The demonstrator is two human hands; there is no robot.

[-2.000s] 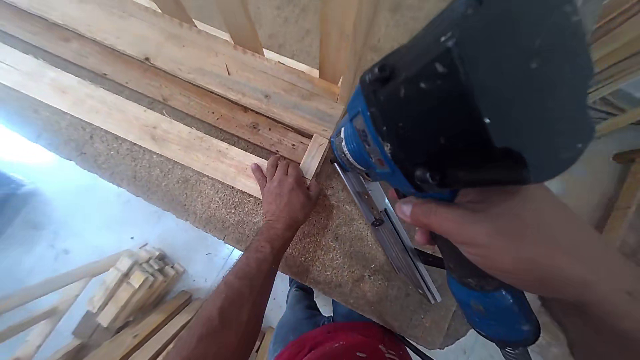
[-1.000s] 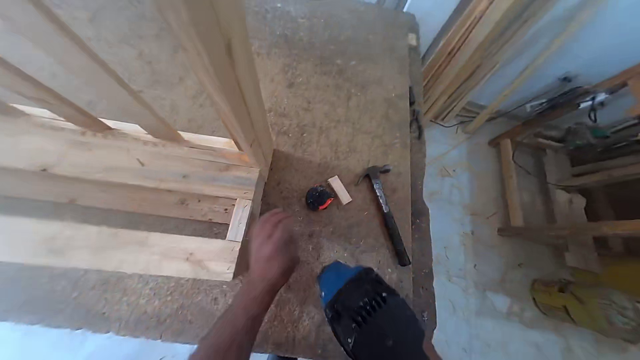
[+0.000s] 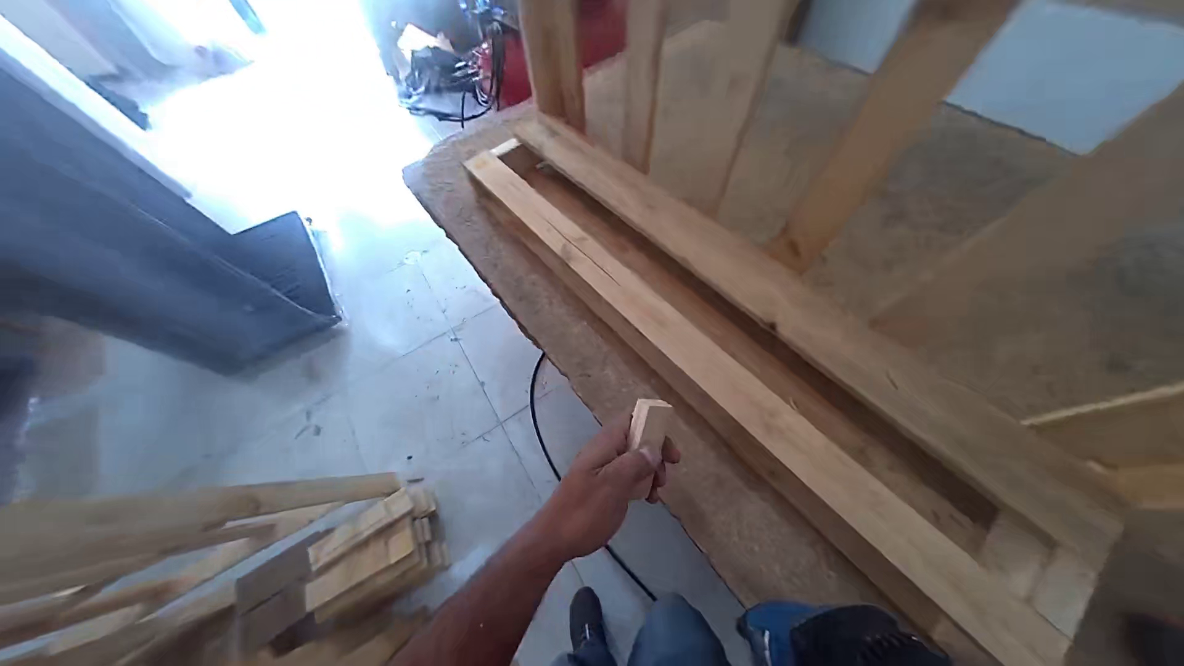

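Observation:
My left hand [image 3: 606, 476] grips a small wooden block [image 3: 650, 425], held upright over the near edge of the workbench [image 3: 721, 518]. Just beyond it lies a long wooden frame [image 3: 684, 351], made of two parallel boards with short cross pieces between them at both ends and a gap along the middle. Upright wooden slats [image 3: 869, 139] rise behind the frame. A blue and black nail gun [image 3: 832, 636] shows at the bottom edge, right of my legs. My right hand is out of view.
Cut boards and short offcuts [image 3: 370, 555] are piled at the lower left. A black hose or cable [image 3: 541, 425] runs along the tiled floor beside the bench. A large dark grey object [image 3: 185, 222] stands at the left. Red equipment with cables [image 3: 504, 69] is at the top.
My left hand, empty one second ago near the frame's end, now holds a small block. The view has swung left, and the hammer and tape measure are out of sight.

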